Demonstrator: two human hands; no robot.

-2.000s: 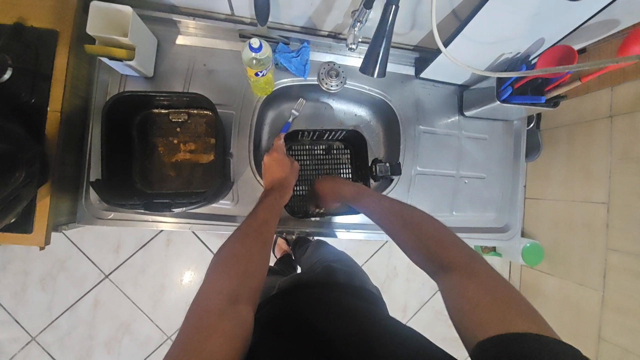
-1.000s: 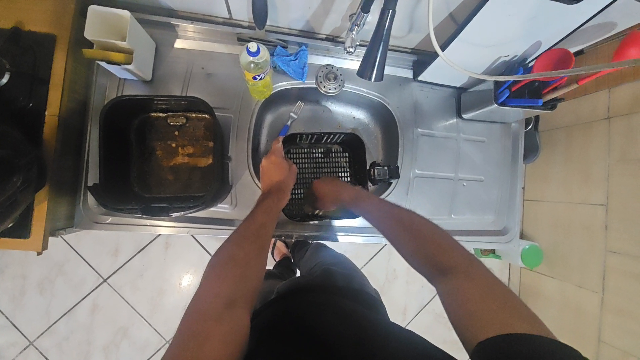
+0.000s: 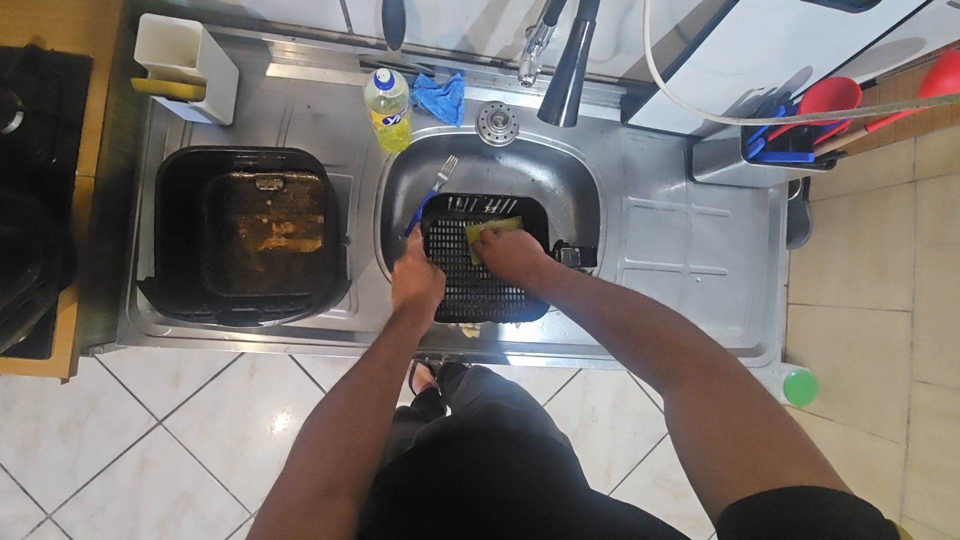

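A black air fryer basket (image 3: 480, 300) with a slotted bottom lies in the steel sink bowl (image 3: 577, 180). My left hand (image 3: 417, 274) grips the basket's left rim. A fork with a blue handle (image 3: 429, 201) leans at that same edge, tines up toward the bottle; whether my fingers also hold it cannot be told. My right hand (image 3: 510, 251) presses a yellow-green sponge (image 3: 493, 226) against the inside of the basket. On the left drainboard stands a black air fryer drawer (image 3: 244, 300) with brown greasy residue on its bottom.
Behind the bowl are a dish soap bottle (image 3: 388, 112), a blue cloth (image 3: 441, 97), a sink strainer (image 3: 496, 123) and the tap (image 3: 534, 56). A white holder (image 3: 217, 79) stands back left, a utensil holder (image 3: 731, 161) at right. A stove (image 3: 37, 150) adjoins the far left.
My right hand has moved up inside the basket, and the sponge under it now shows. The left hand has stayed at the basket's left edge.
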